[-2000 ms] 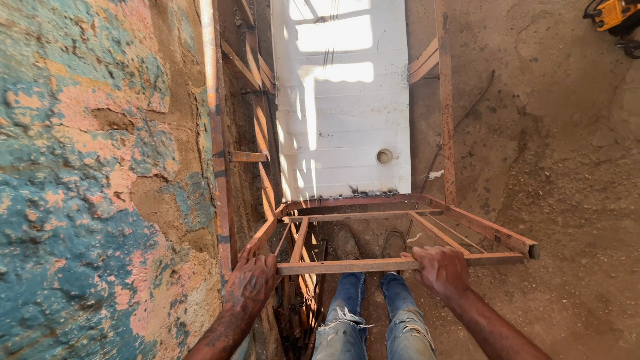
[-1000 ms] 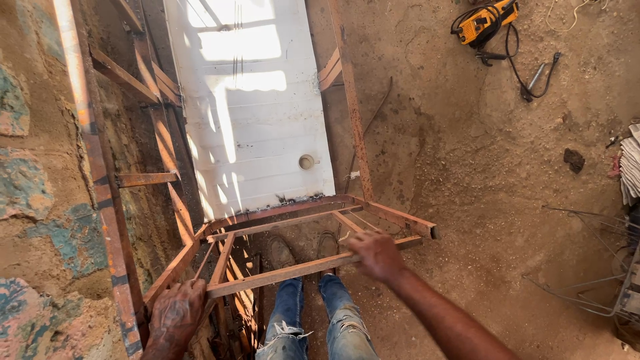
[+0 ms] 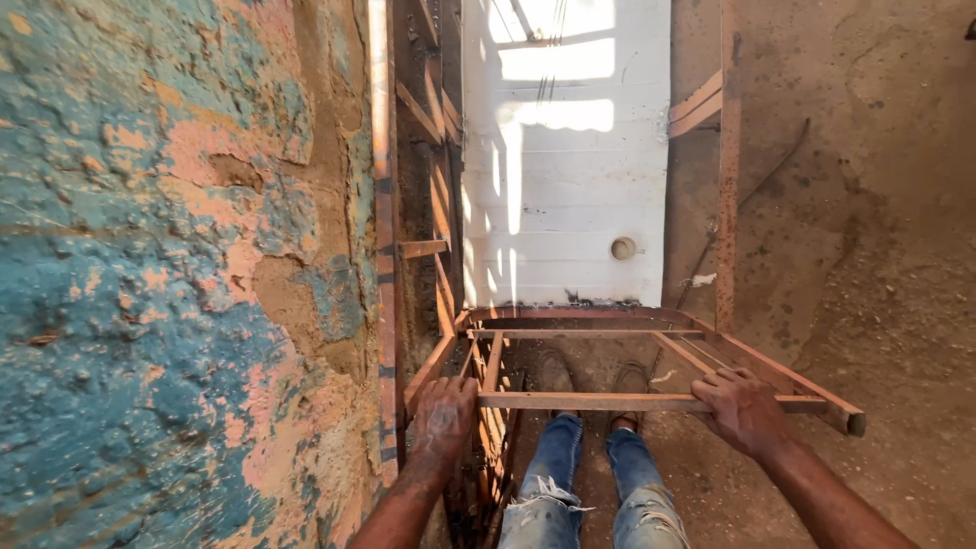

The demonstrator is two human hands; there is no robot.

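My left hand (image 3: 446, 412) is closed around the left end of a brown metal crossbar (image 3: 587, 401), close to the side rail of a rusty welded metal frame (image 3: 724, 343). Farther right, my right hand (image 3: 736, 404) grips the same bar with its fingers curled over the top. Short struts join this bar to a thinner rear bar (image 3: 572, 334). Just beyond lies a long white ribbed panel (image 3: 564, 191) with bright sunlight patches and a round ring (image 3: 622, 248) near its lower right corner.
A wall of peeling blue and pink paint (image 3: 152, 267) rises close on the left, with upright rusty metal framing (image 3: 387, 229) beside it. Another rusty post (image 3: 729, 168) stands right of the panel. Dirt ground (image 3: 877, 229) spreads to the right. My shoes (image 3: 555, 372) are beneath the frame.
My right hand has shifted right along the crossbar since one second ago. The view has swung left, so the yellow power tool seen earlier is out of view.
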